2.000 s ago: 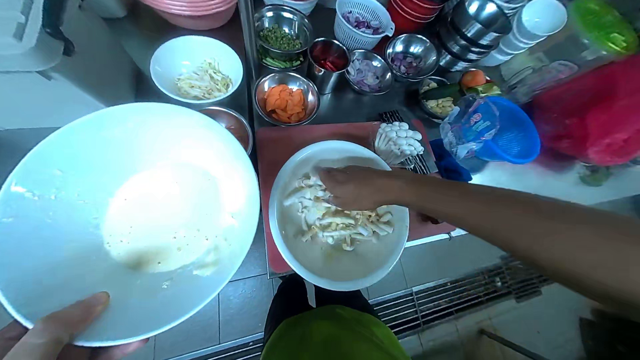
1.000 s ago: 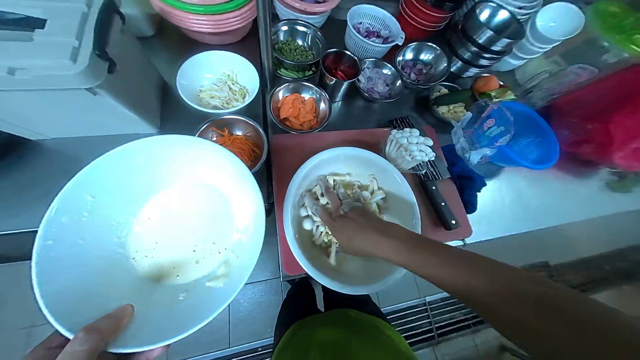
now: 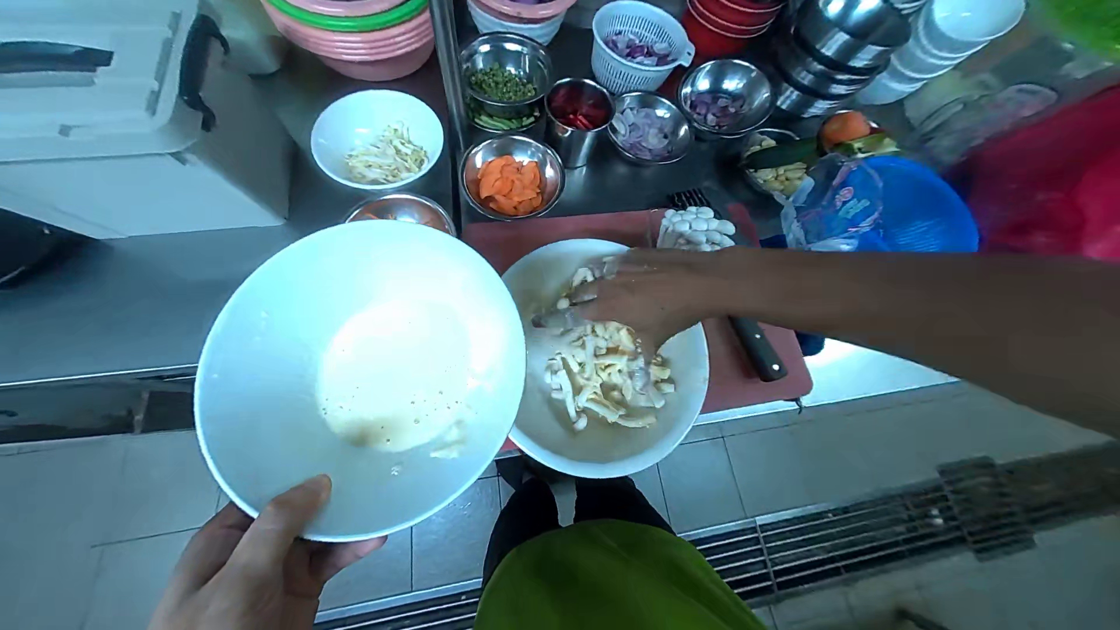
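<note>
My left hand (image 3: 262, 556) grips the lower rim of a large white bowl (image 3: 262, 350), thumb on the inside; it is tilted toward me and holds a little cloudy liquid with specks. Beside it, a second white bowl (image 3: 682, 385) rests on a red cutting board (image 3: 779, 350) and holds pale mushroom pieces (image 3: 604, 376) in cloudy liquid. My right hand (image 3: 634, 293) reaches into that bowl with its fingers spread over the mushrooms; whether it grasps any cannot be told. Behind my right wrist lie a bunch of small white mushrooms (image 3: 696, 229) and a black-handled knife (image 3: 758, 348).
Steel bowls of carrot slices (image 3: 509, 185), chopped greens (image 3: 503, 85) and onion (image 3: 646, 131) line the counter behind the board. A white bowl of bean sprouts (image 3: 385, 157) and a lidded plastic bin (image 3: 131, 184) are at left. A blue basket (image 3: 927, 206) stands at right.
My right hand has shifted within the mushroom bowl, toward its far side since one second ago. My left hand keeps its grip on the tilted bowl, which now overlaps the mushroom bowl's left edge in view.
</note>
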